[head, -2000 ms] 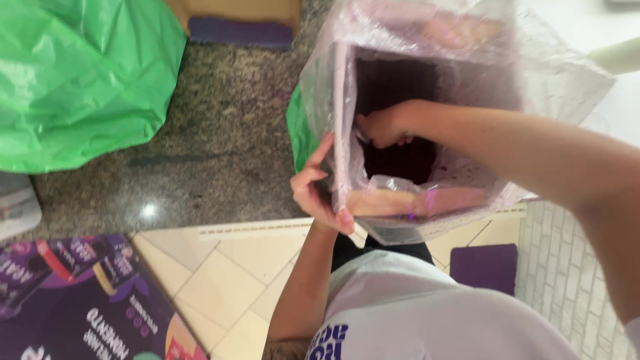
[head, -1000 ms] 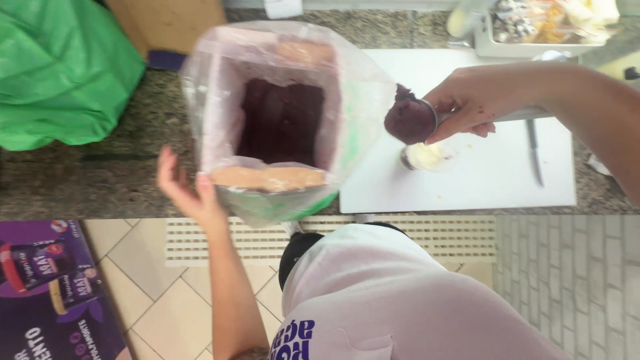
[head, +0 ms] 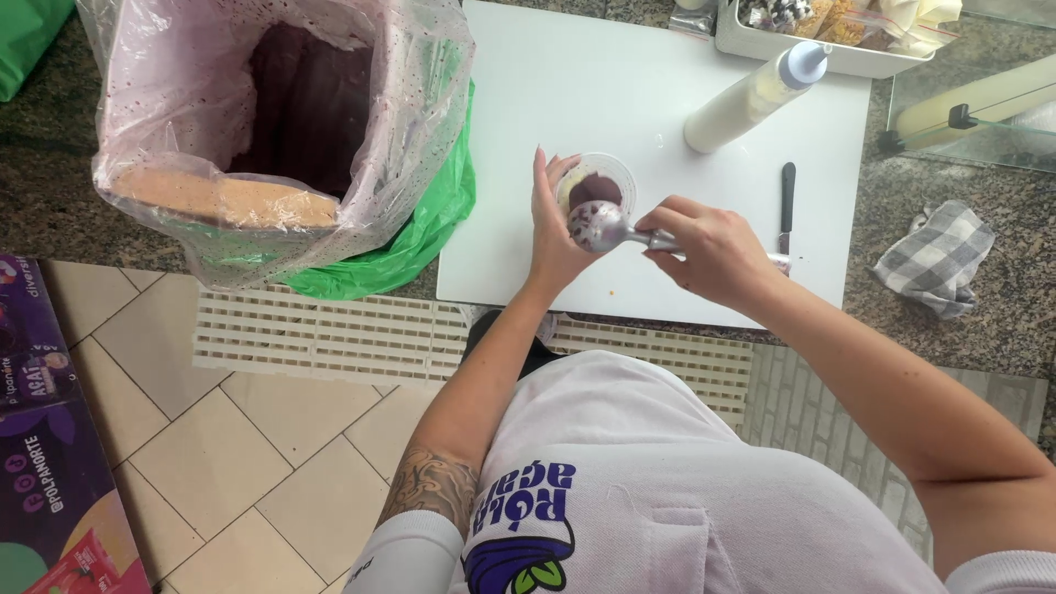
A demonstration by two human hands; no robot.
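Note:
My left hand (head: 554, 227) is wrapped around a clear plastic cup (head: 629, 177) on the white cutting board (head: 511, 107). Dark purple frozen pulp (head: 596, 191) and a pale creamy layer show inside it. In my right hand (head: 709, 247) is a metal ice cream scoop (head: 600, 228), its purple-smeared bowl over the cup's near rim. To the left stands a box lined with a clear plastic bag (head: 412, 107), with dark purple pulp (head: 309, 115) inside. A squeeze bottle (head: 737, 111) with pale contents stands behind my right hand.
A black-handled knife (head: 787, 202) lies at the board's right side. Beyond are a checkered cloth (head: 936, 257) on the granite counter (head: 1015, 305) and a white tray (head: 730, 37) of packets. A green bag (head: 396, 256) bunches beside the lined box; another green bag (head: 29, 41) is at upper left.
My right hand has moved the scoop from inside the lined box to the cup. My left hand has let go of the box's edge and taken hold of the cup. The view has shifted right.

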